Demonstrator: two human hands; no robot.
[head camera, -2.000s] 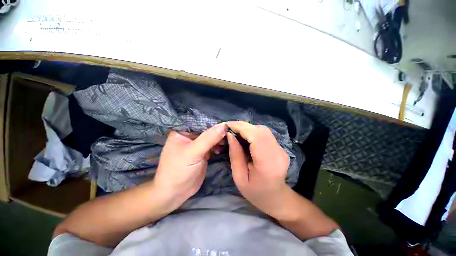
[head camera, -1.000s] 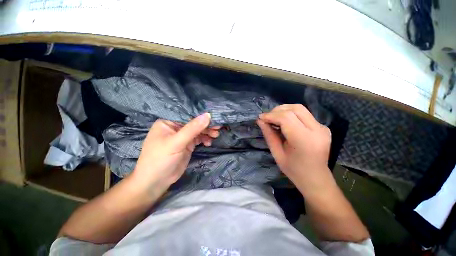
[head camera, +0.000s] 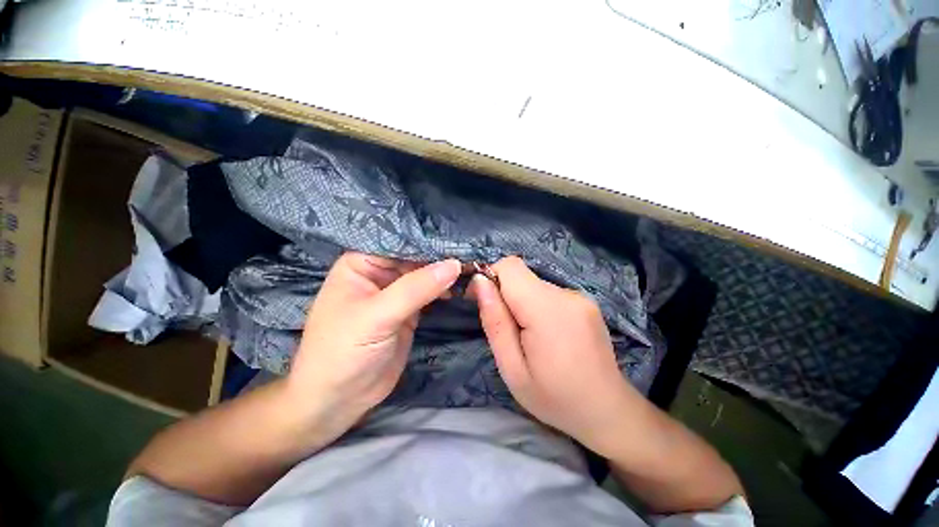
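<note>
The grey patterned lining fabric (head camera: 350, 206) lies bunched on my lap under the table edge, with leaf-like prints and fine lines. My left hand (head camera: 360, 329) pinches a fold of it between thumb and fingers. My right hand (head camera: 556, 345) is beside it, thumb and forefinger pinched together at the same fold, fingertips nearly touching the left ones. A small dark and shiny thing shows at the right fingertips; it is too small to tell what it is. The other right fingers are curled and hide what is under them.
The white table (head camera: 412, 82) with its wooden edge spans the top. Black-handled shears (head camera: 875, 118) lie at its right. A cardboard box (head camera: 134, 381) with pale crumpled fabric (head camera: 154, 268) stands at left. Black and white cloth (head camera: 906, 453) is at lower right.
My right hand was apart to the right a second ago and has come back in to the left hand's fingertips. The view has shifted slightly. My left hand still pinches the lining.
</note>
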